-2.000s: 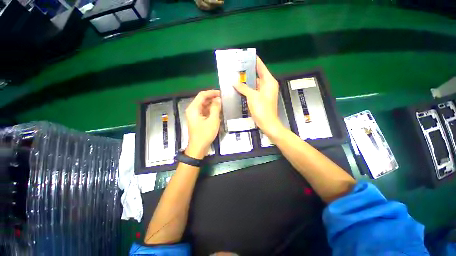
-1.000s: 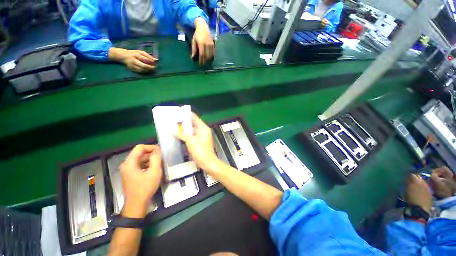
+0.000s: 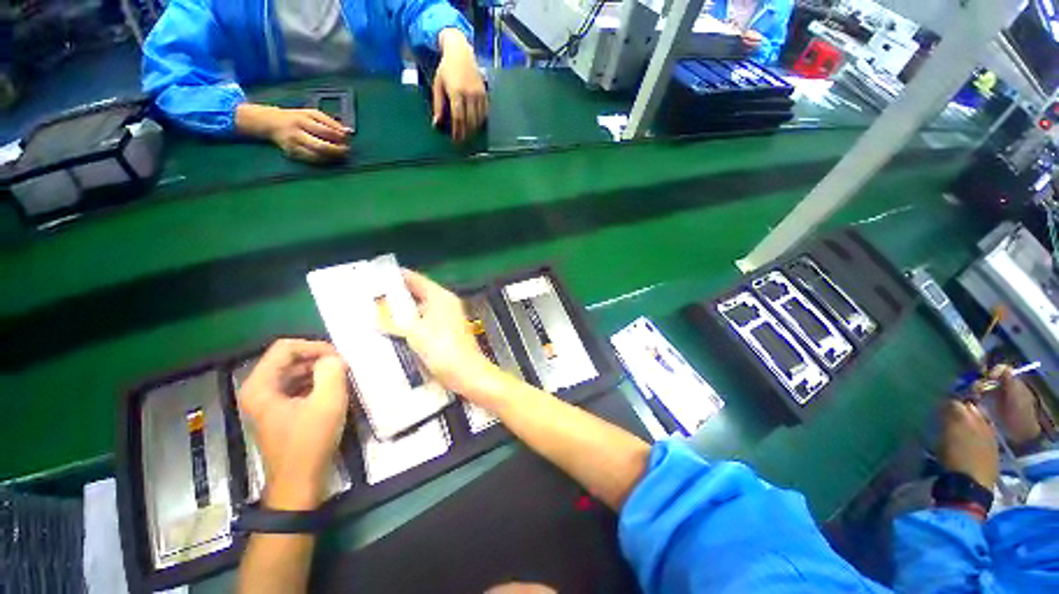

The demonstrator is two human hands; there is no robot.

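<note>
A silver-grey display module [image 3: 369, 337] is held over the black foam tray [image 3: 436, 468], tilted with its top to the left. My right hand [image 3: 441, 337] grips its right side, with fingers over the back near the orange-ended flex cable [image 3: 387, 313]. My left hand [image 3: 297, 408] is at the module's left edge with fingers curled; whether it pinches the edge or only touches it cannot be told. Other silver modules lie in the tray slots, one at the left end [image 3: 174, 476] and one at the right end [image 3: 556, 339].
A bright frame or module [image 3: 668, 377] lies right of the tray. A black tray with phone frames [image 3: 801, 400] is further right, near another person's hands [image 3: 973, 441]. A slanted post [image 3: 859, 139] crosses the green belt [image 3: 557, 215]. A person [image 3: 302, 58] sits opposite.
The view has swung to the right and up, bringing the people, post and frame tray into sight. The module has tilted to the left and is lower over the tray. My right hand still holds it.
</note>
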